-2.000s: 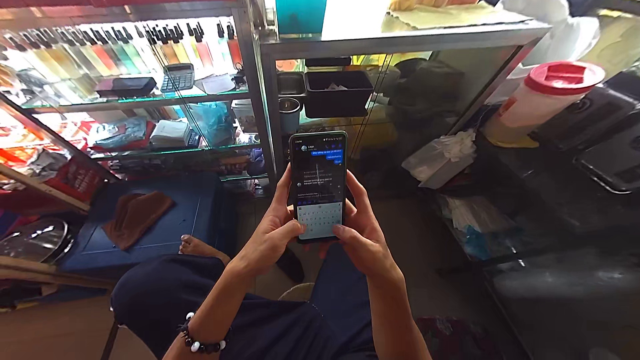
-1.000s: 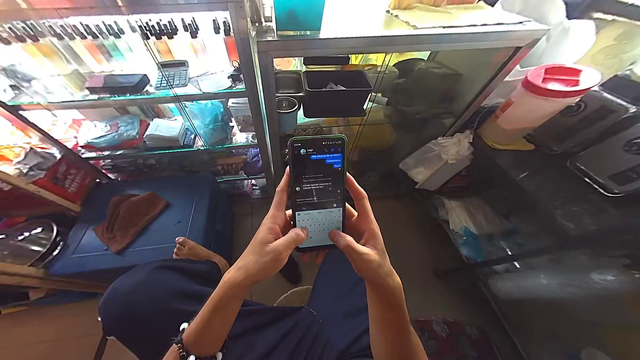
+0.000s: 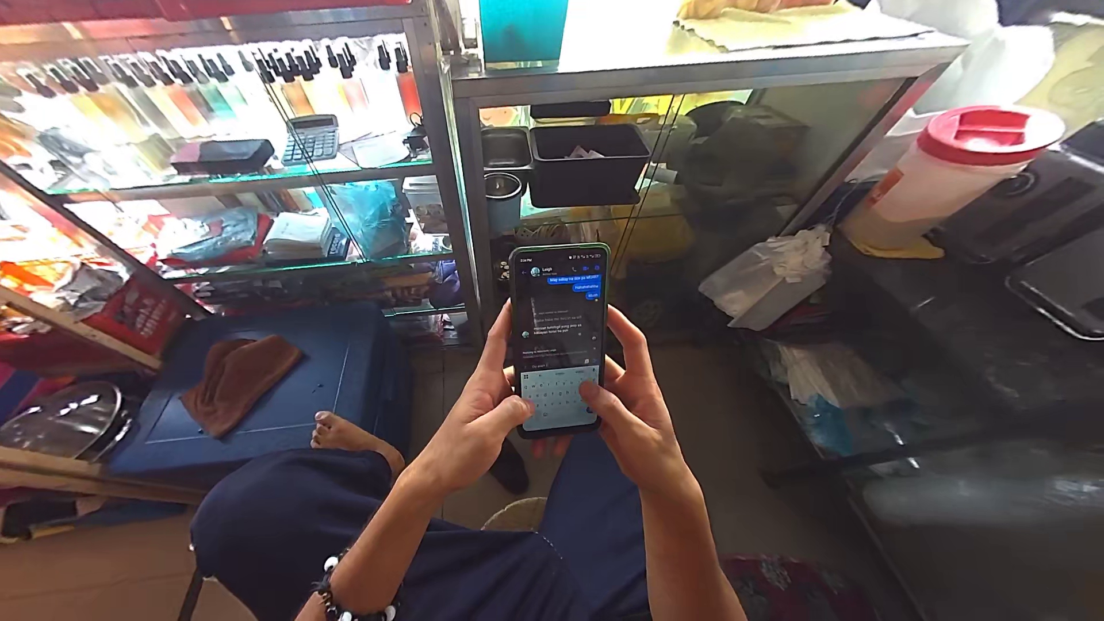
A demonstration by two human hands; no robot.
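A dark smartphone [image 3: 559, 341] is held upright in front of me, over my lap. Its lit screen shows a chat with a light keyboard in the lower part. My left hand [image 3: 483, 414] grips the phone's left edge, its thumb at the keyboard's left side. On the right edge is my right hand [image 3: 634, 410], with the thumb over the right part of the keyboard. The fingers behind the phone are mostly hidden. A black and white beaded bracelet [image 3: 332, 595] circles my left wrist.
A glass display case [image 3: 431, 172] with a calculator [image 3: 310, 140] stands front left. Below it, a brown cloth [image 3: 240, 384] lies on a blue plastic box [image 3: 345, 345]. Further right are a black bin [image 3: 589, 164], a red-lidded container [image 3: 949, 177] and a dark table [image 3: 966, 414] with plastic bags.
Both hands have kept hold of the phone throughout. The right thumb has moved up over the keyboard since the earlier frames.
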